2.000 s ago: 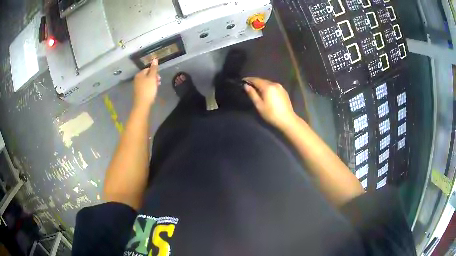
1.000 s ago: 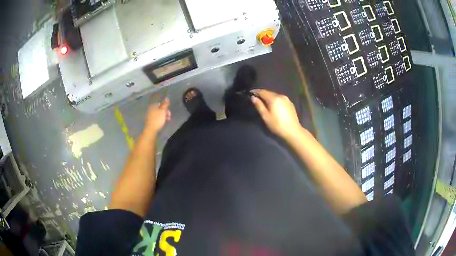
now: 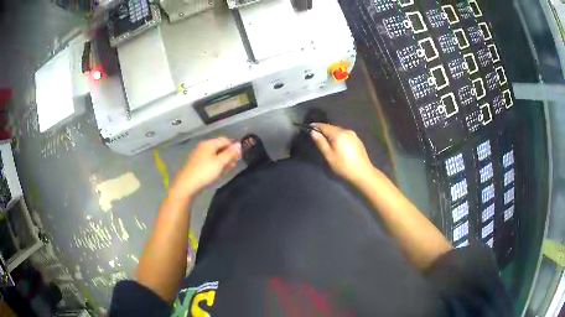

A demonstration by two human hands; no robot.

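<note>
My right hand (image 3: 342,150) is in front of my body, with thumb and fingers closed on a thin dark part (image 3: 303,127). The part is seen nearly edge-on against dark clothing and a shoe, so its face cannot be made out. My left hand (image 3: 210,162) is below the machine's control display (image 3: 225,106), with its fingers loosely bent and slightly blurred; nothing shows in it. The hands are apart. A housing with a pale key grid (image 3: 134,12) sits in the left press fixture of the bench press machine (image 3: 198,52).
The emergency stop (image 3: 340,72) is at the machine's right corner. At right, a black blister tray (image 3: 441,143) holds rows of parts with outlined windows and rows with pale key grids. A white sheet (image 3: 54,97) and a red light (image 3: 96,75) are at left.
My left hand has come off the control display and moved down and right, towards my right hand. My right hand still holds the dark part. The view has shifted, showing more of the left fixture.
</note>
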